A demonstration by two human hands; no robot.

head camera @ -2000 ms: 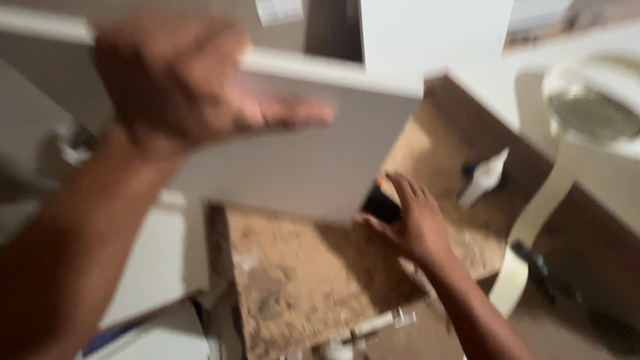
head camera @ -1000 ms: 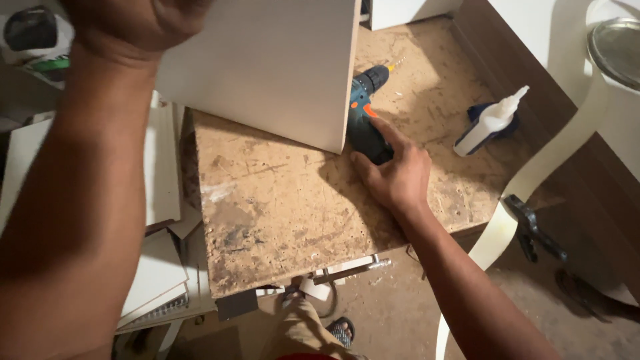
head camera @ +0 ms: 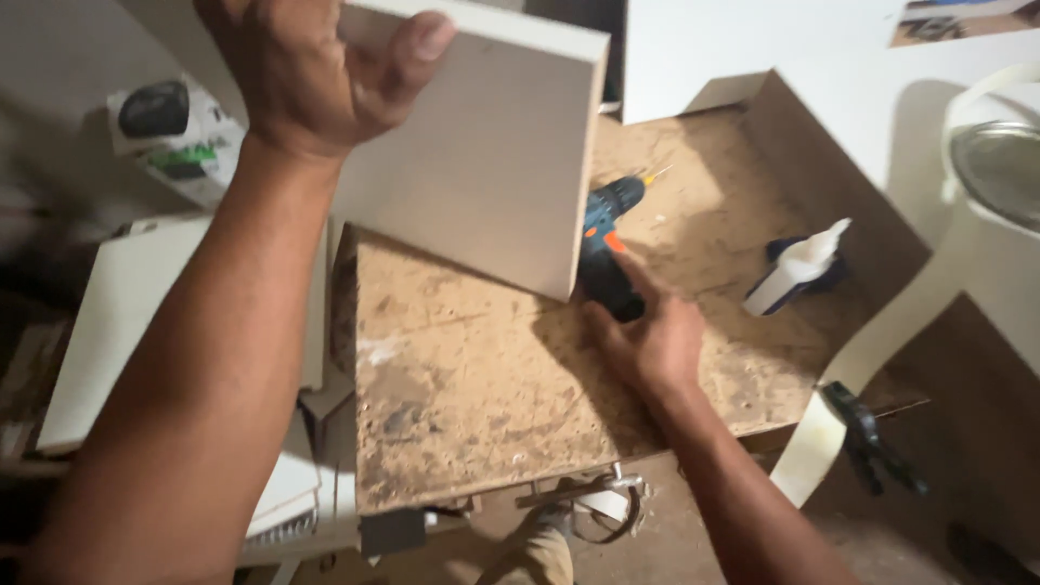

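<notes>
My left hand (head camera: 325, 73) rests at the top edge of a white laminated board (head camera: 471, 154), thumb on its near face; its other fingers are largely out of sight. The board stands upright on a worn wooden worktable (head camera: 471, 390). Just right of its lower corner, a blue and black cordless drill (head camera: 605, 252) with orange parts lies on the worktable, its thin bit pointing up and right. My right hand (head camera: 658, 333) is at the drill's handle, index finger near the orange trigger and thumb apart from it; whether it grips the drill is unclear.
A white glue bottle (head camera: 784, 280) lies on a dark blue object at the right. Pale edge banding (head camera: 877, 349) hangs down past a black spring clamp (head camera: 869, 439). A brown panel (head camera: 829, 171) borders the worktable. White boards (head camera: 130, 325) are stacked at the left.
The board's lower corner stays beside the drill, while its upper edge has come back into view. My right hand stays at the drill. The view has shifted.
</notes>
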